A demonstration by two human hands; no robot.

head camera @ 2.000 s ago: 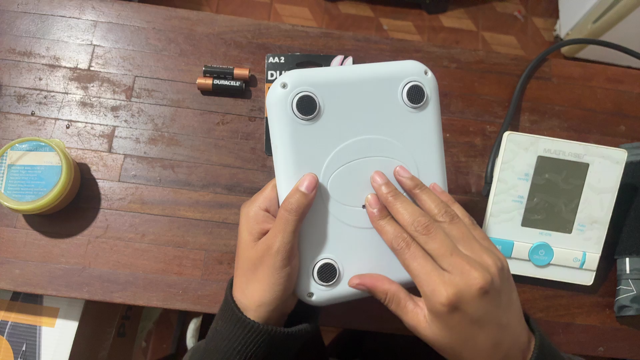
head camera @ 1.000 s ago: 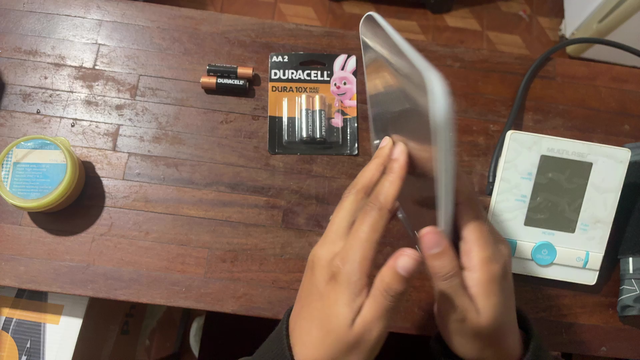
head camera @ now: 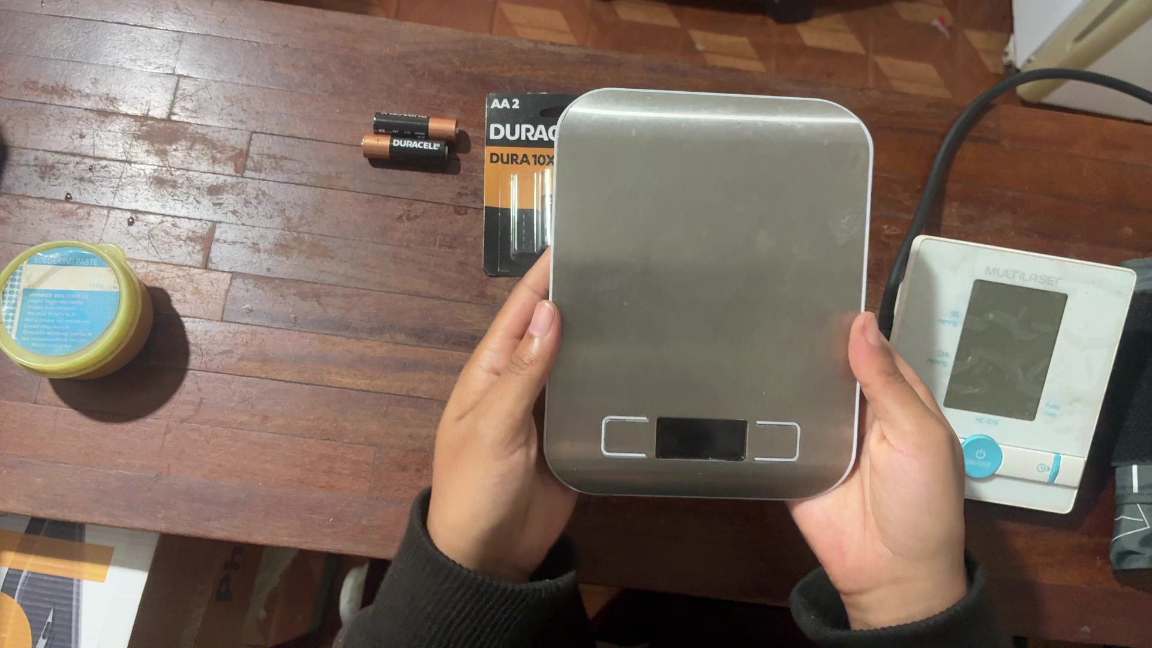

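A kitchen scale with a brushed metal top and thin white rim is held up over the table, its metal side facing me and its small display dark. My left hand grips its left edge, thumb along the rim. On the right edge my right hand holds it the same way. Both hands' fingers are partly hidden beneath it. Behind the scale's upper left lies a Duracell AA blister pack, partly covered. Two loose AA batteries lie side by side left of the pack.
A Multilaser blood pressure monitor lies right of my right hand, with a black tube curving behind it and dark fabric beside it. At far left stands a round tub of soldering paste. A printed box sits below the table's front edge.
The scale has been turned over: its white underside with round feet faced me earlier, then it stood edge-on, and now its metal top faces me. Both hands have shifted to its side edges.
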